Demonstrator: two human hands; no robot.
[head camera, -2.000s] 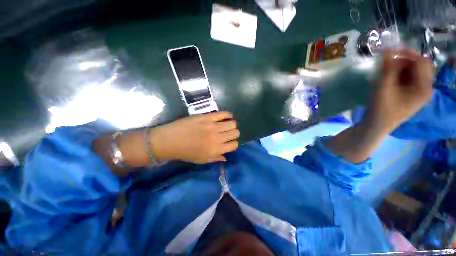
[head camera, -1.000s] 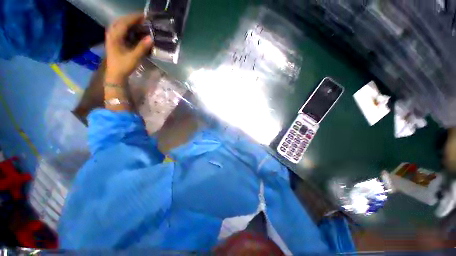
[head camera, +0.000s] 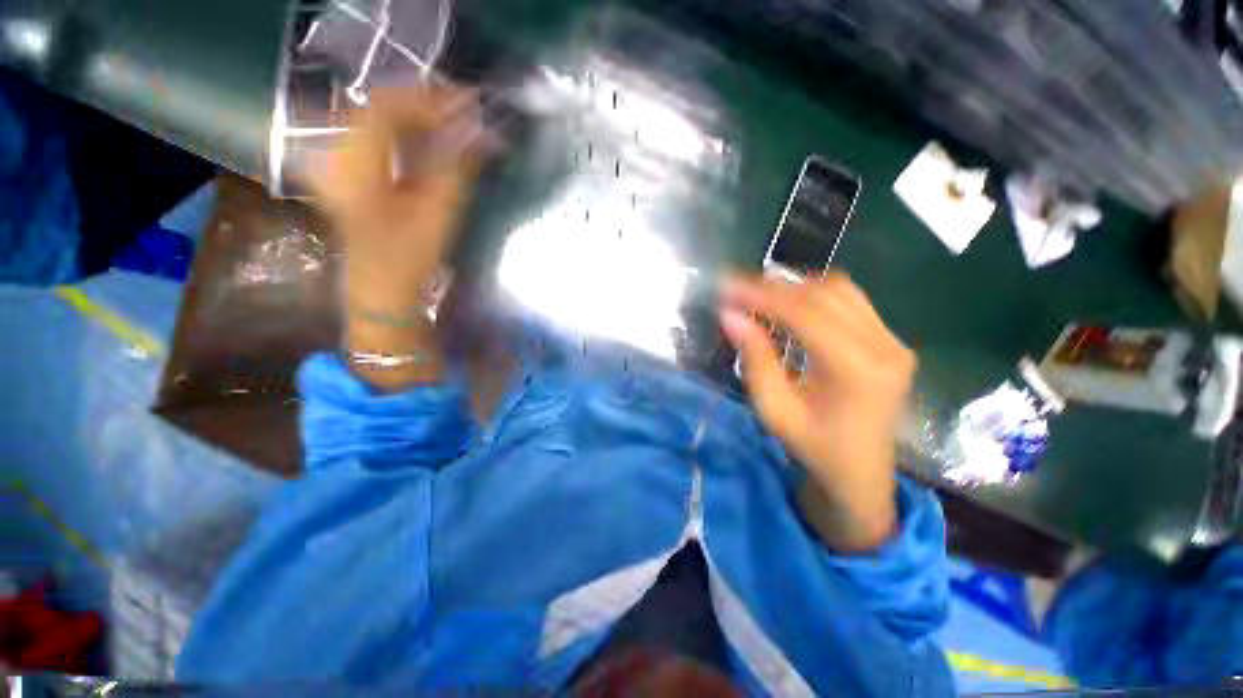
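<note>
An open flip phone (head camera: 814, 216) lies on the green bench, its dark screen half pointing away from me and its keypad half mostly hidden behind my right hand. My right hand (head camera: 832, 375) is over the keypad half, thumb and fingers bent; whether it holds anything is too blurred to tell. My left hand (head camera: 395, 191) is blurred at the upper left, beside a clear-edged item with white lines (head camera: 311, 102); whether it grips something cannot be told. A glossy clear film sheet (head camera: 600, 266) with strong glare lies between my hands.
White cards (head camera: 941, 198) lie beyond the phone. A white container with a brown-red picture (head camera: 1118, 366) stands at the right. A crumpled clear scrap heap with blue bits (head camera: 1002, 434) lies near the bench edge. Grey trays (head camera: 954, 82) fill the upper right. A brown box (head camera: 246, 327) is at the left.
My right hand has come in over the phone's keypad. My left hand has moved slightly right and down, and the dark strip it held no longer shows clearly. The view has shifted.
</note>
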